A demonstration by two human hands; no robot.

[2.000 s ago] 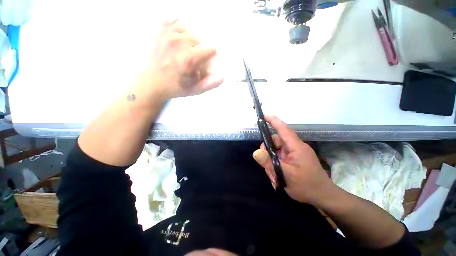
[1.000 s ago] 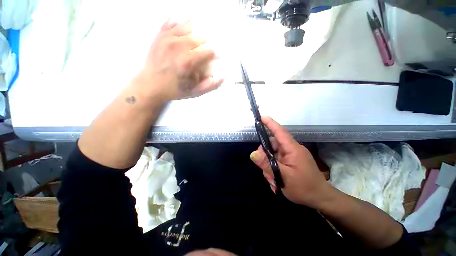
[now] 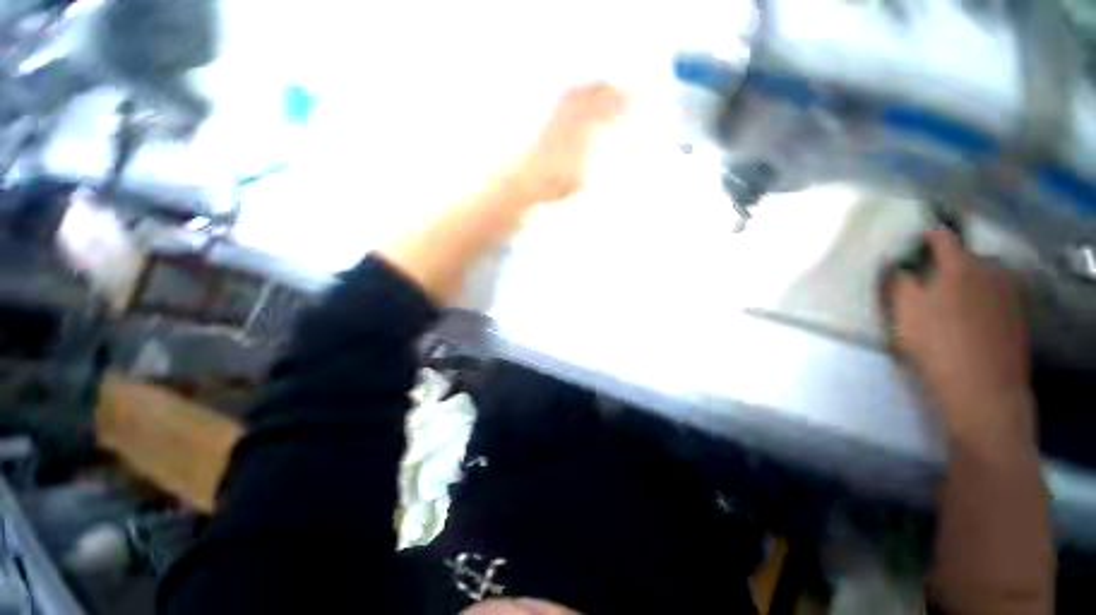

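Note:
The view is blurred and the table's left and middle are washed out by glare. My left hand (image 3: 575, 138) is on the bright area left of the machine needle area (image 3: 748, 186); its fingers fade into the glare, so whether it holds fabric cannot be told. My right hand (image 3: 955, 294) is right of the needle area, beside the machine head (image 3: 841, 126). A dark shape (image 3: 919, 257), perhaps the scissors' handles, shows at its fingers; the blur hides whether it is gripped. The blades are not visible.
The white table edge (image 3: 673, 396) runs slanted across the front. A cream fabric bundle (image 3: 435, 463) hangs below it by my black-clothed lap. A cardboard box (image 3: 168, 433) and other clutter lie at the lower left.
The view has turned and tilted. My right hand has moved from the front edge, where it held the scissors, up and right beside the machine. My left hand is still left of the needle area.

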